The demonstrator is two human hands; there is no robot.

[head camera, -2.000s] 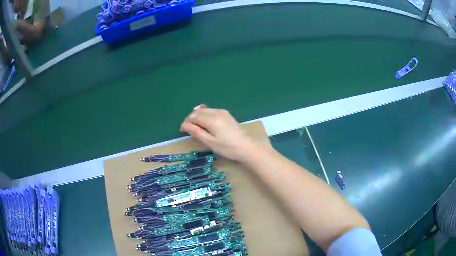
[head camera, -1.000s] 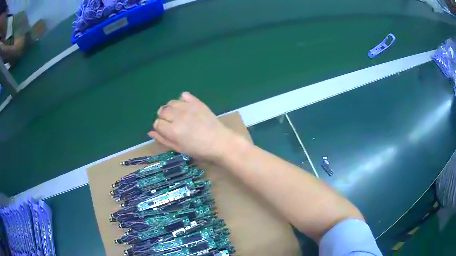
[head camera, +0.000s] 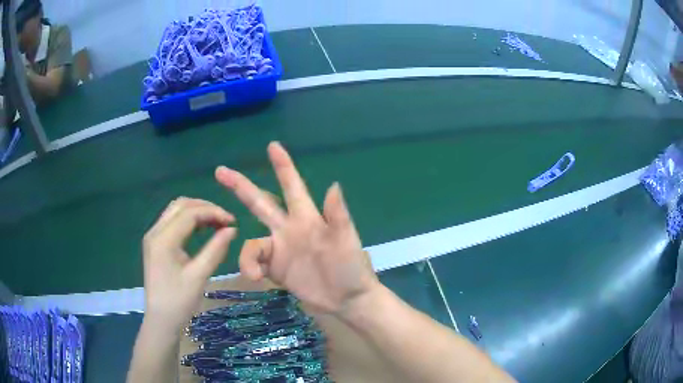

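Observation:
My left hand [head camera: 180, 250] is raised over the boards' far left end, fingers curled, thumb and forefinger tips close together with nothing visible between them. My right hand [head camera: 311, 250] is beside it, palm showing, some fingers spread and others curled, and empty. Below both hands, green circuit boards [head camera: 262, 348] with dark wires lie in a row on a cardboard sheet [head camera: 352, 351], partly hidden by my hands and arms. Filled purple housings [head camera: 45, 344] stand side by side at the lower left.
A blue bin [head camera: 213, 105] heaped with purple shells stands across the green belt. One purple shell [head camera: 552, 172] lies on the belt at right. A small dark part [head camera: 475, 327] lies on the bench. A clear bag [head camera: 665, 179] is at the right edge. A person [head camera: 46, 56] sits at the upper left.
My left hand has come into view. My right hand has turned from palm down to palm showing, with fingers spread. The view has tilted up, showing more of the bin.

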